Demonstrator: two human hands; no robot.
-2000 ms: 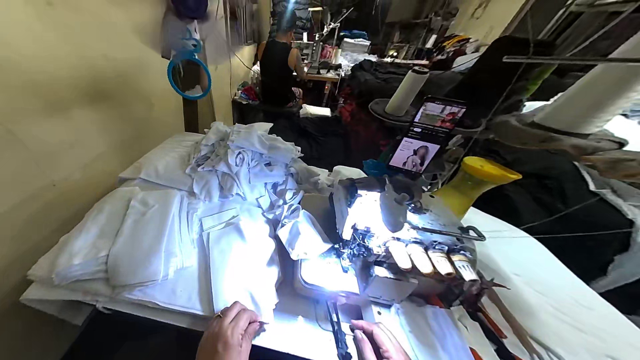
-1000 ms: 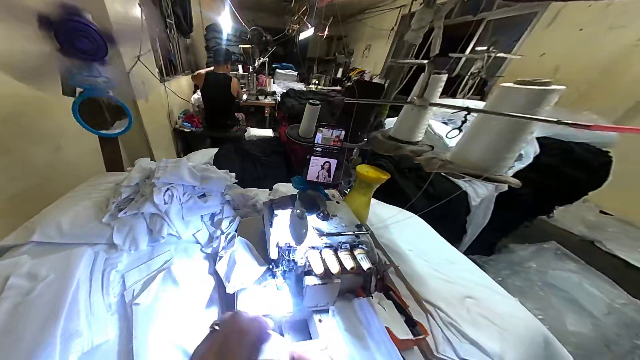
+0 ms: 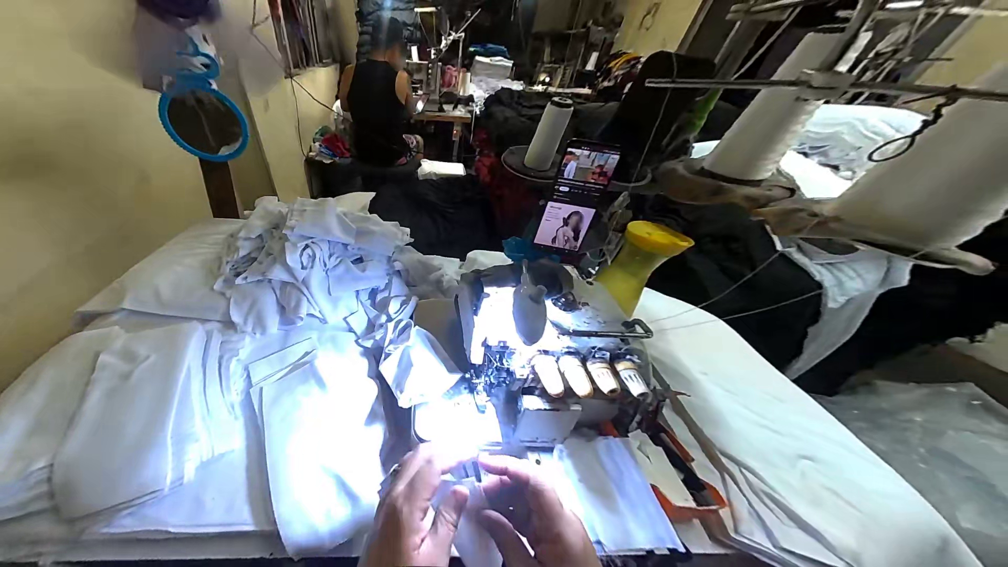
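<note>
My left hand (image 3: 421,504) and my right hand (image 3: 535,508) meet at the near table edge, just in front of an overlock sewing machine (image 3: 504,370). Between them they hold a piece of white fabric (image 3: 472,528), its upper edge pinched in the fingers of both. A small dark strip shows at the fingertips; what it is I cannot tell. The machine's lamp glares on its bed. Left of my hands lies a stack of cut white fabric (image 3: 315,457), and on the right are folded white pieces (image 3: 618,492).
A heap of white garment pieces (image 3: 315,252) stands behind the stacks. Near the machine are a phone (image 3: 575,197), a yellow plastic container (image 3: 642,264) and an orange tray (image 3: 685,508). Large thread cones (image 3: 776,110) stand at right. A person (image 3: 378,102) sits farther back.
Two seconds ago my hands were apart at the table edge, with a dark tool between them; now they are together on white fabric. The view has swung right and partly back.
</note>
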